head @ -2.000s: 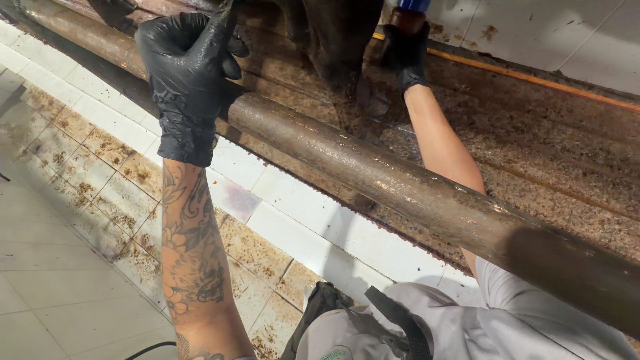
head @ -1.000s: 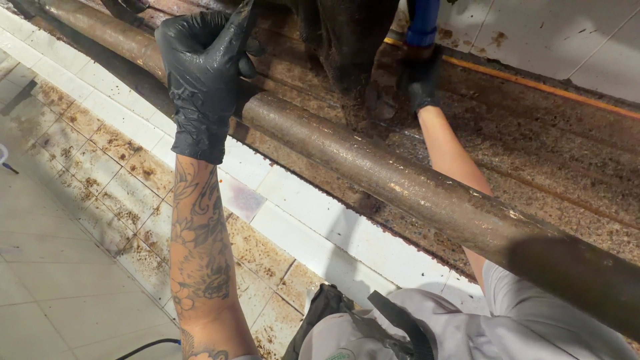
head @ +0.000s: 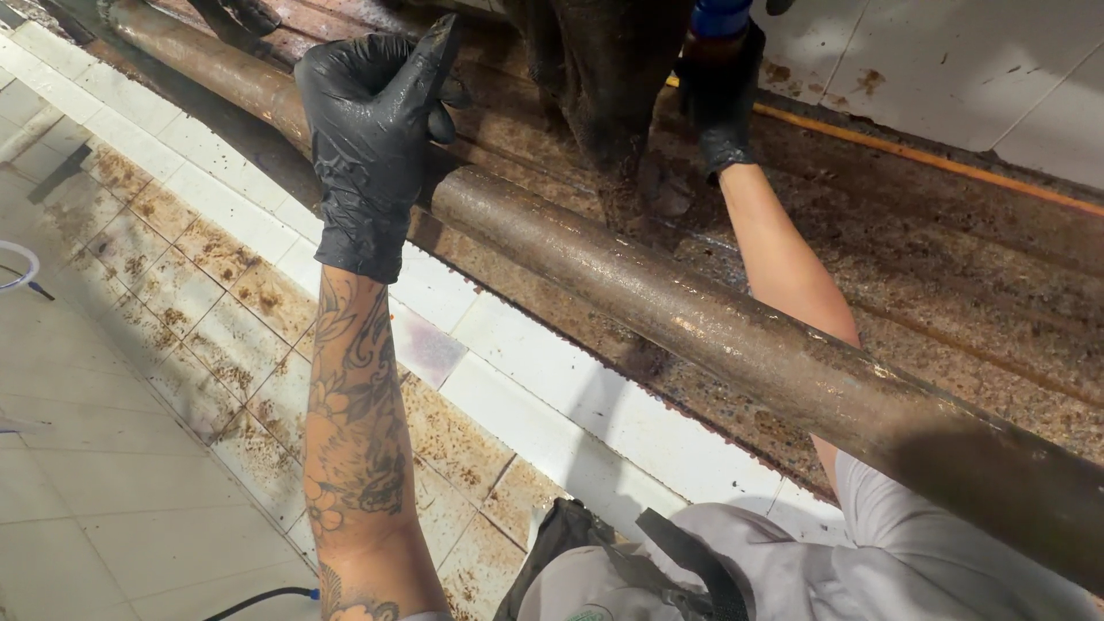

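My left hand (head: 375,138), in a wet black glove, is raised above a thick metal rail (head: 621,267), its fingers curled and its thumb pointing up. Whether something thin is pinched in it cannot be told. Beyond the rail my right hand (head: 723,95), also black-gloved, grips a cup with a blue top (head: 721,19) at the top edge of the view. Just left of that hand is the dark leg of an animal, probably a cow (head: 608,86), standing on the soiled floor; its body is out of view.
The worn metal rail runs diagonally between me and the animal. Past it lies a dirty ridged floor (head: 949,285) with an orange strip (head: 931,159) along a white tiled wall (head: 966,69). White ledge tiles (head: 535,362) and splattered tiles lie on my side. A dark hose (head: 259,597) is at bottom left.
My left hand has moved a little to the right, still curled with the thumb up. My right hand has stayed around the blue-topped cup beside the leg. A pale tube has come into view at left.
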